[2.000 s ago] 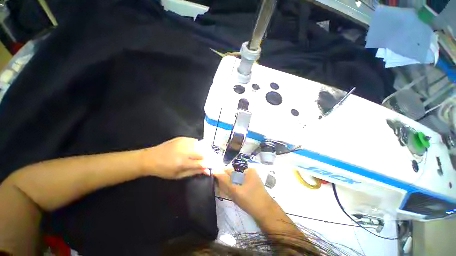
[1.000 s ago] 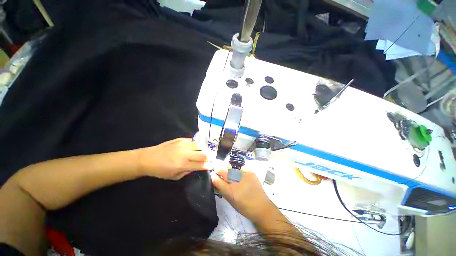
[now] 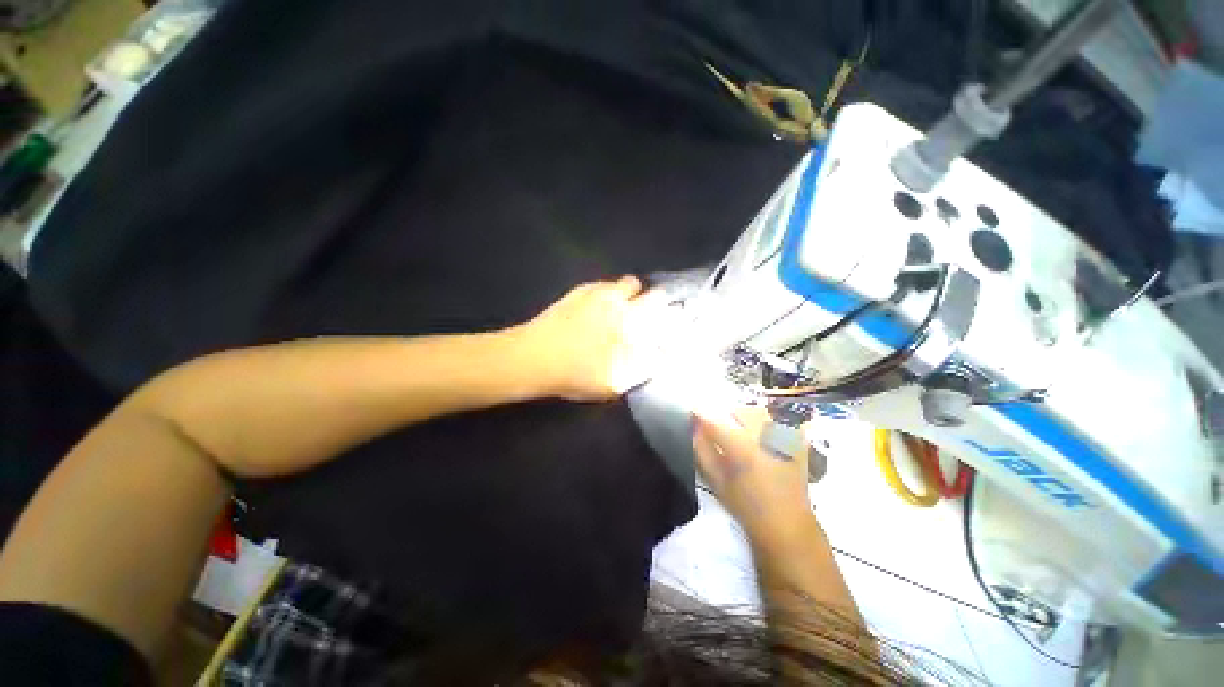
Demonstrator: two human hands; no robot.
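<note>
A large black fabric piece (image 3: 403, 228) covers the left and middle of the view and hangs down at the front. The white sewing machine (image 3: 1027, 362) with a blue stripe stands to the right. My left hand (image 3: 591, 338) lies on the black fabric just left of the needle area, fingers towards the machine. My right hand (image 3: 754, 463) is at the right of the fabric edge, just in front of the needle area. Bright lamp glare washes out the fingertips of both hands, so their grip on the fabric cannot be told.
Yellow and red scissor handles (image 3: 917, 470) lie under the machine arm. A tan tie strip (image 3: 785, 105) sits behind the machine head. A grey metal post (image 3: 993, 114) rises at the head's left end. Pale blue sheets (image 3: 1192, 148) are at the far right. Hair crosses the bottom edge.
The view has turned and shifted, so the machine appears further right and tilted. My left hand has moved back along the fabric, away from my right hand. More red handle shows under the arm.
</note>
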